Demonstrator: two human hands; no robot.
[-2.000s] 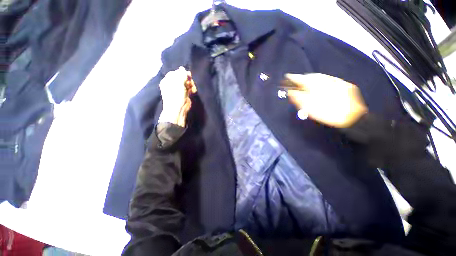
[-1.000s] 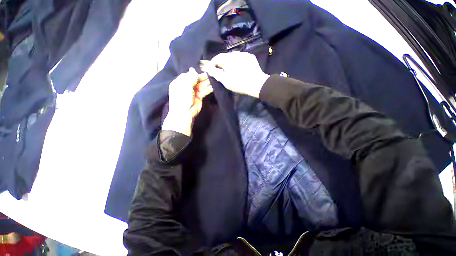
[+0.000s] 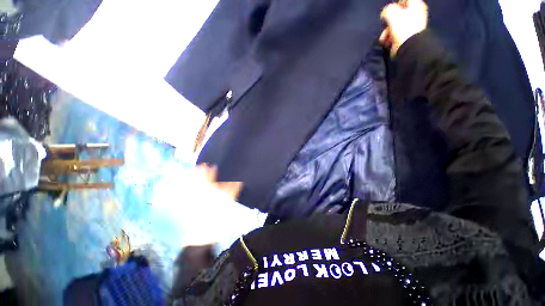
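Observation:
The navy coat [image 3: 311, 77] lies on the white table, its front parted over shiny blue-grey lining [image 3: 346, 149]. My right hand [image 3: 406, 23] is at the top edge of the view, fingers closed on the coat's front edge above the lining. My left hand [image 3: 212, 200] is blurred and washed out, near the coat's lower left corner by the table's front edge; its grip and contact with the cloth are unclear. A thin orange-brown item [image 3: 203, 130] with a shiny tip, perhaps thread snips, shows beside the coat's left side.
The white table [image 3: 113, 75] ends in a slanting edge at left. Beyond are the blue floor [image 3: 77, 125], a brown slatted object [image 3: 80, 167] and a blue crate [image 3: 128, 287]. A navy garment [image 3: 57, 18] lies at upper left.
The view has shifted down and left, showing the floor. My hands, together at the upper front before, are now apart: left down near the lower corner, right on the front edge.

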